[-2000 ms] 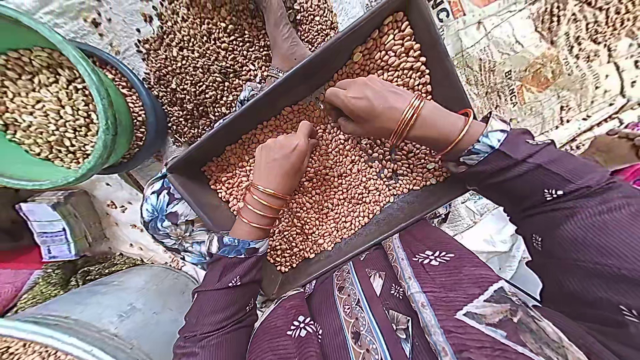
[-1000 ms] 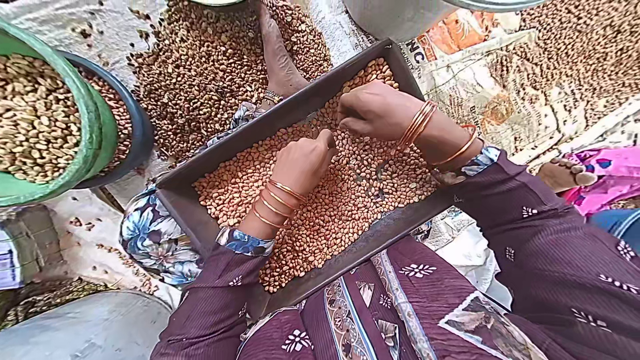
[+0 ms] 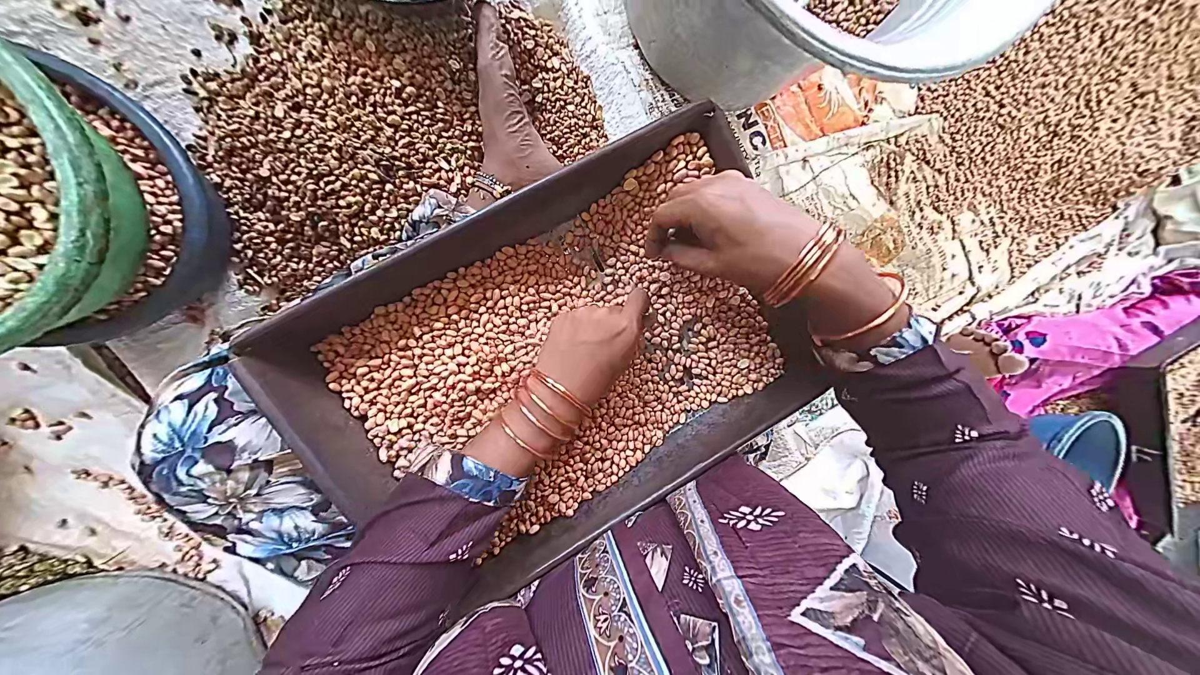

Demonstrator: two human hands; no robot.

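A dark rectangular tray point(image 3: 394, 251) lies tilted across my lap, spread with reddish-tan nuts or beans point(image 3: 450, 347). My left hand point(image 3: 595, 342) rests on them near the middle of the tray, fingers curled in; whether it pinches anything is hidden. To its upper right, my right hand point(image 3: 717, 230) is just above the nuts at the tray's right half, thumb and fingers bent toward each other with a small dark spot between them that I cannot identify. Bare patches of the tray's bottom show between and beside the hands.
Beyond the tray my bare foot point(image 3: 511, 122) lies among a heap of darker nuts point(image 3: 347, 141). Green point(image 3: 75, 206) and dark blue point(image 3: 202, 234) tubs stand left, metal containers point(image 3: 722, 47) top right and bottom left point(image 3: 131, 628). At right are another person's foot point(image 3: 989, 354) and a blue bucket point(image 3: 1087, 445).
My right hand has lifted slightly from the nuts, its fingers less tightly closed. My left hand stays over the tray's middle. The view has shifted, bringing in the metal container at the top.
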